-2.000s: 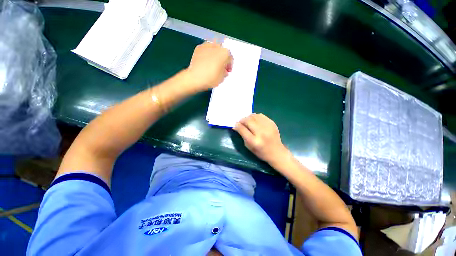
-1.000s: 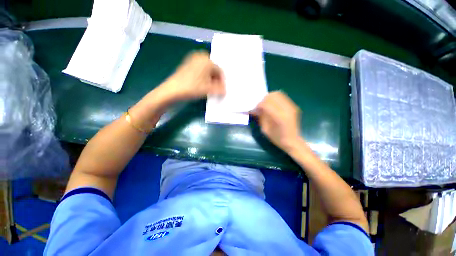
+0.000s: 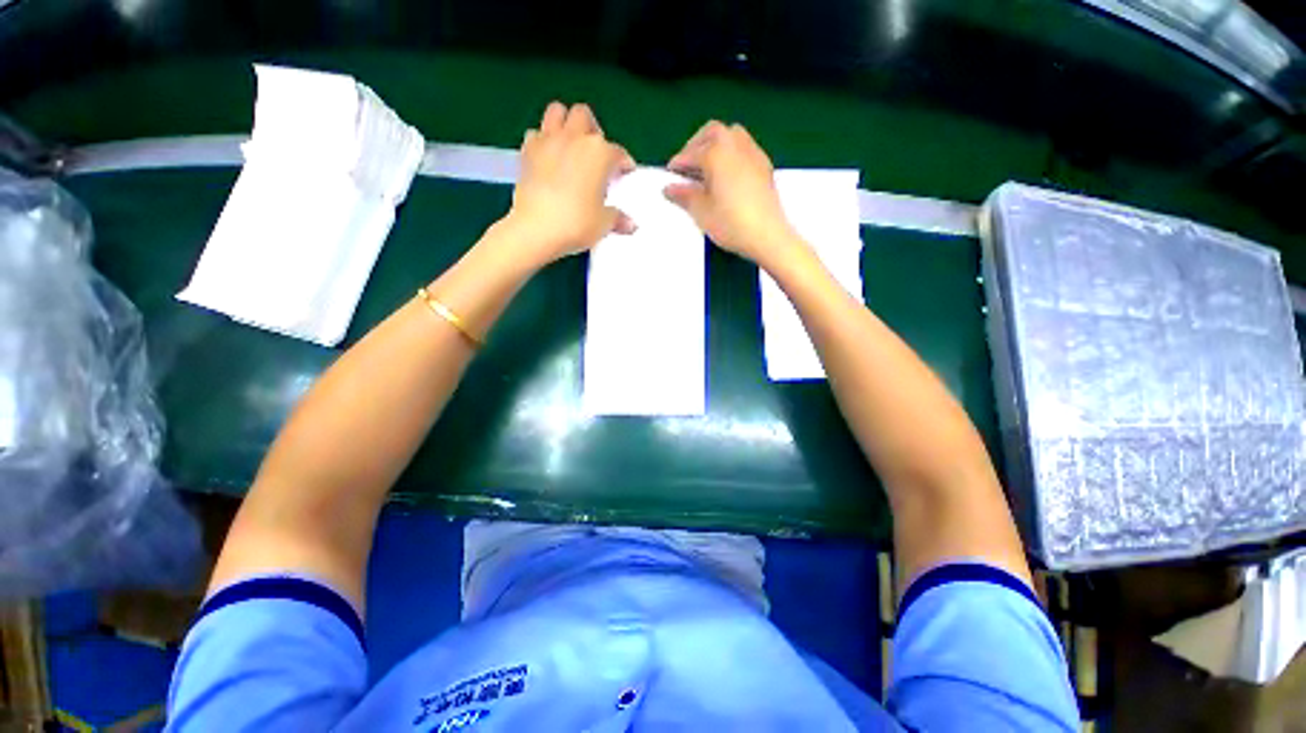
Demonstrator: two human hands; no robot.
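Note:
A long narrow white leaflet lies on the green bench, its far end between both hands. My left hand grips its far left corner with thumb and fingers. My right hand holds its far right corner. A second white leaflet lies to the right, partly hidden behind my right forearm. The left leaflet pile lies slanted at the left, its loose edges fanned at the upper right.
A clear plastic bag covers the far left bench edge. A film-wrapped blister tray lies at the right. A pale metal strip separates the bench from the green belt. A carton with white papers is below the tray.
One leaflet now lies separately at the right. Both hands have moved to the far end of another leaflet. The left pile, bag and tray remain on the bench.

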